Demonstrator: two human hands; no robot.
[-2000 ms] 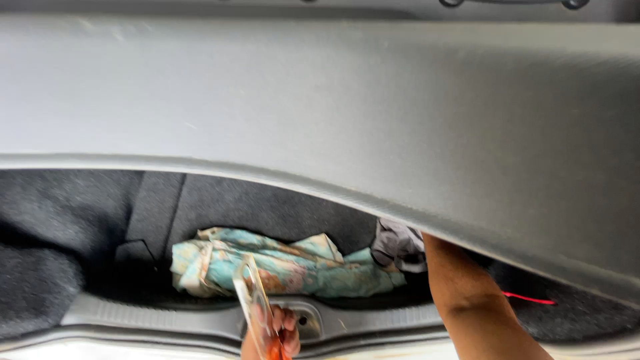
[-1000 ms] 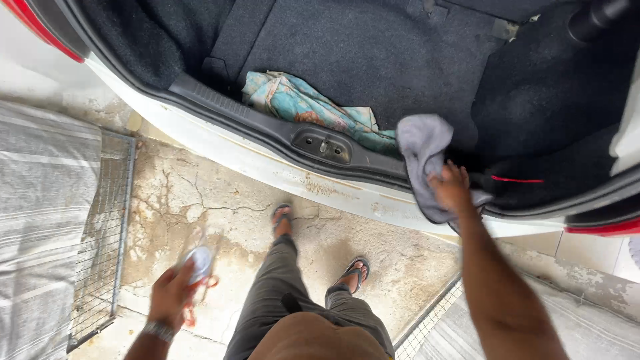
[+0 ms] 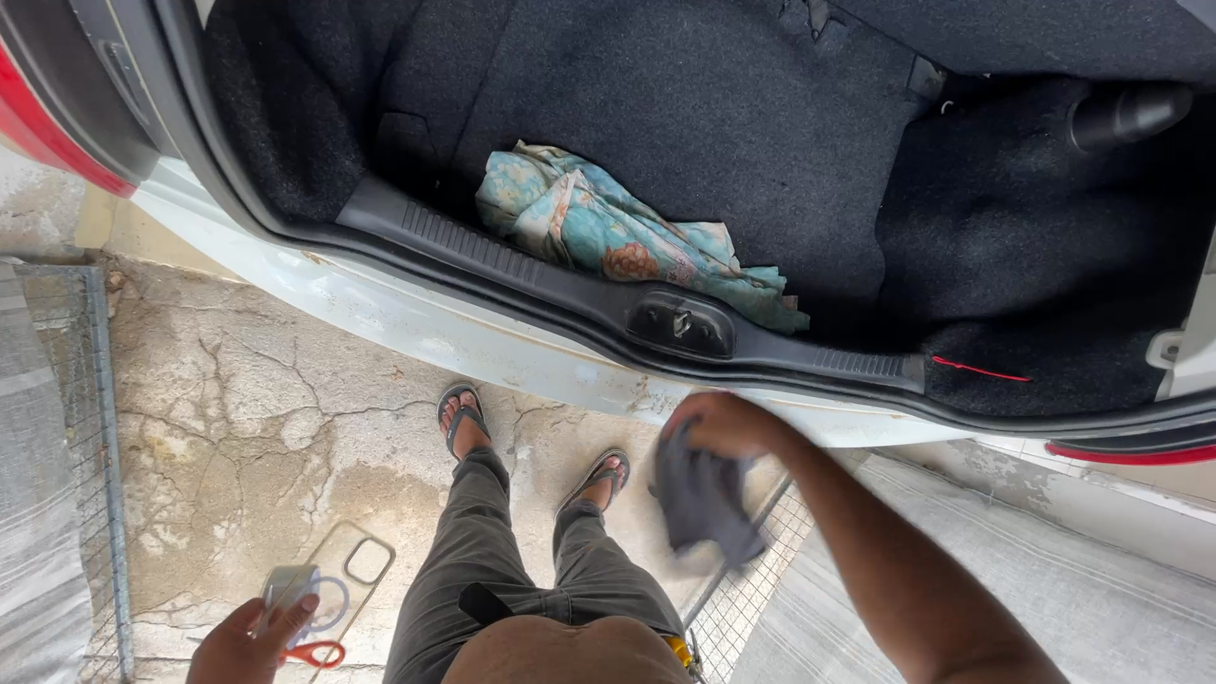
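My right hand [image 3: 727,425] grips a dark grey cloth [image 3: 701,503], which hangs down in front of the car's white rear bumper [image 3: 570,380]. At the lower left, my left hand [image 3: 249,638] holds a clear phone case [image 3: 369,591] with a pale ring on it. A small pale, see-through item [image 3: 285,594] is held with the case, and the orange handle of a tool, perhaps scissors [image 3: 318,654], sticks out beneath. A crumpled blue floral cloth [image 3: 617,228] lies in the car boot behind the latch [image 3: 681,323].
Dark carpet [image 3: 684,114] lines the open boot. A red cord [image 3: 978,368] lies at its right edge, and a black cylindrical object [image 3: 1130,116] is at the far right. Wire-mesh frames draped with grey striped cloth [image 3: 38,456] stand on both sides of the cracked concrete floor [image 3: 285,380].
My right hand was partly hidden in the boot; it has come out over the bumper with the grey cloth. The view has swung widely, showing the floor.
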